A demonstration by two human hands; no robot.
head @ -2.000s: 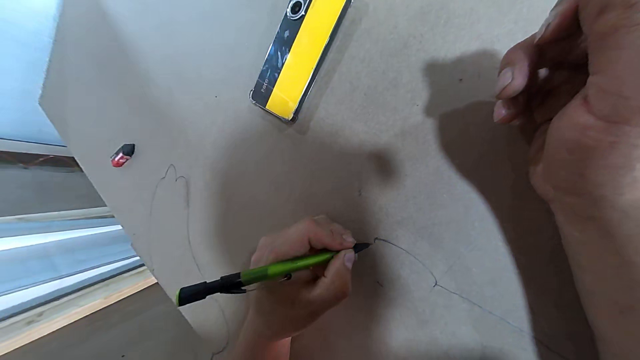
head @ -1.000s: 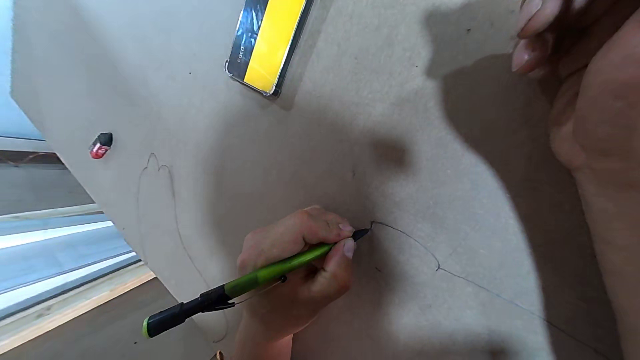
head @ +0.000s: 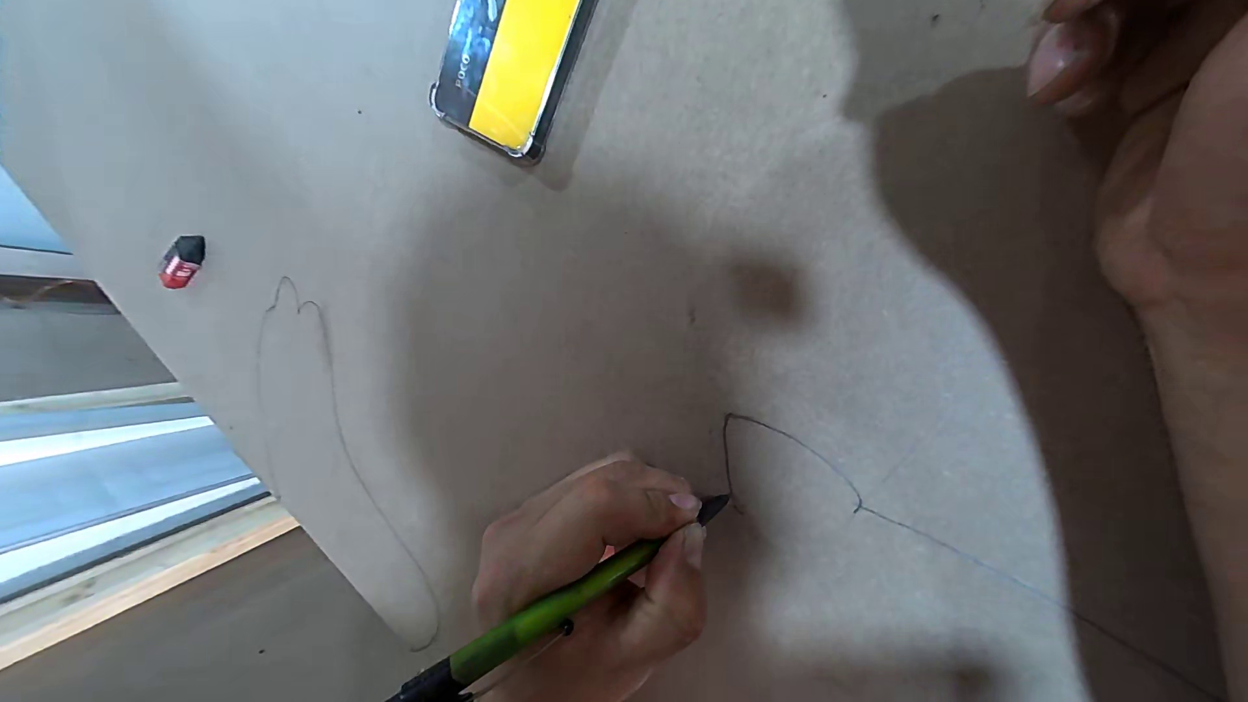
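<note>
My left hand (head: 595,575), low in the middle, grips a green and black pencil or pen (head: 556,614) between thumb and fingers. Its black tip touches the broad beige board (head: 604,361) at the lower end of a short, steep stroke. From the top of that stroke, a thin dark curved line (head: 799,444) runs right to a small notch, then on towards the lower right. My right hand (head: 1121,127) is at the upper right, fingers curled and partly out of view; nothing shows in it, and its palm is mostly hidden.
A yellow and dark smartphone (head: 507,78) in a clear case lies at the top. On the left are a small red and black object (head: 182,261) and a long, narrow drawn outline (head: 336,409). The board's slanting edge (head: 234,448) runs beside pale wooden strips (head: 146,595).
The tip in my left hand has moved down from the left end of the curve, and a short steep line now shows there. The view has shifted somewhat.
</note>
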